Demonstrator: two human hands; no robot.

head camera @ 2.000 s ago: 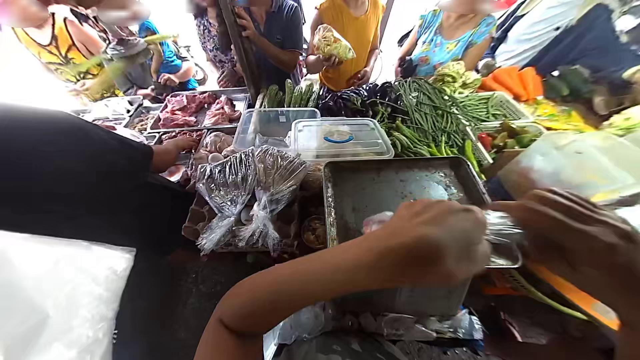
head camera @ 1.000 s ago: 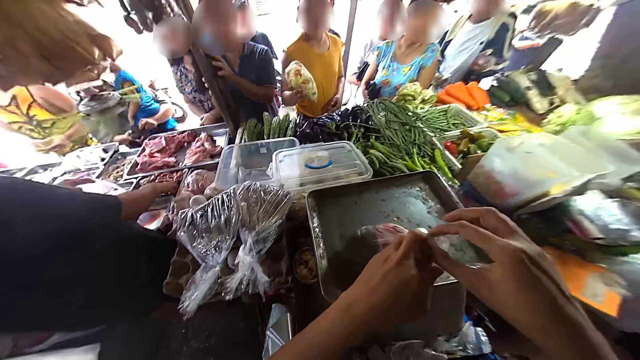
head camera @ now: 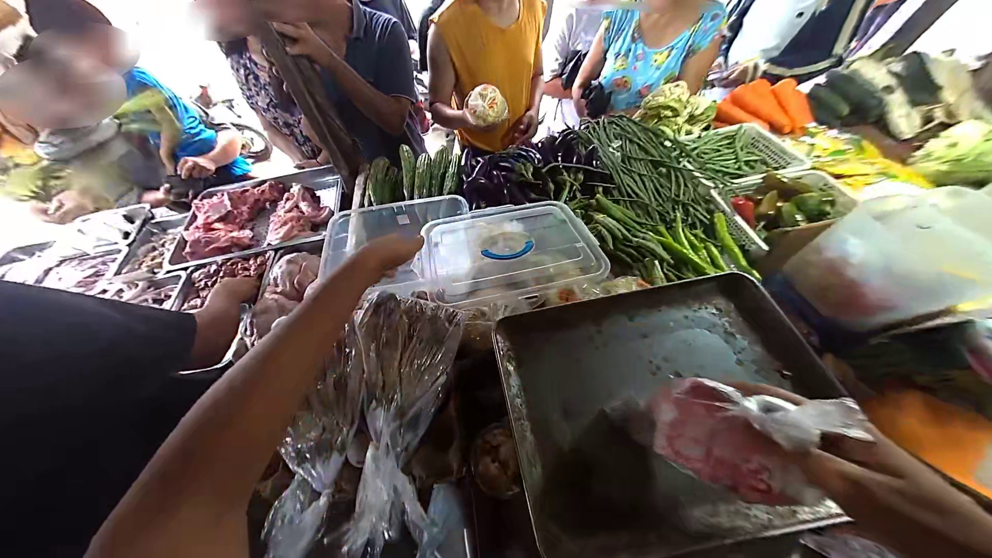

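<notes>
My right hand (head camera: 841, 457) grips the knotted top of a clear plastic bag of raw meat (head camera: 721, 442), over the right part of a worn metal tray (head camera: 597, 465). Reaching forward, my left hand (head camera: 387, 252) is over the clear plastic containers; one has a lid with a blue curved mark (head camera: 515, 232). Its fingers point right, and whether they hold anything cannot be told. Beneath my left forearm, clear plastic bags (head camera: 403, 372) stand bunched beside the tray.
At left, a co-worker's hand (head camera: 225, 310) reaches into trays of meat (head camera: 232, 217). Eggplants (head camera: 504, 174), long beans (head camera: 643, 167), green chili peppers (head camera: 697, 248) and carrots (head camera: 763, 105) lie behind the tray. Several people stand across the stall, one holding a bagged item (head camera: 487, 105).
My hands were together at the bag's top over the tray. They have parted: the left has gone left and forward to the containers, while the right holds the bag.
</notes>
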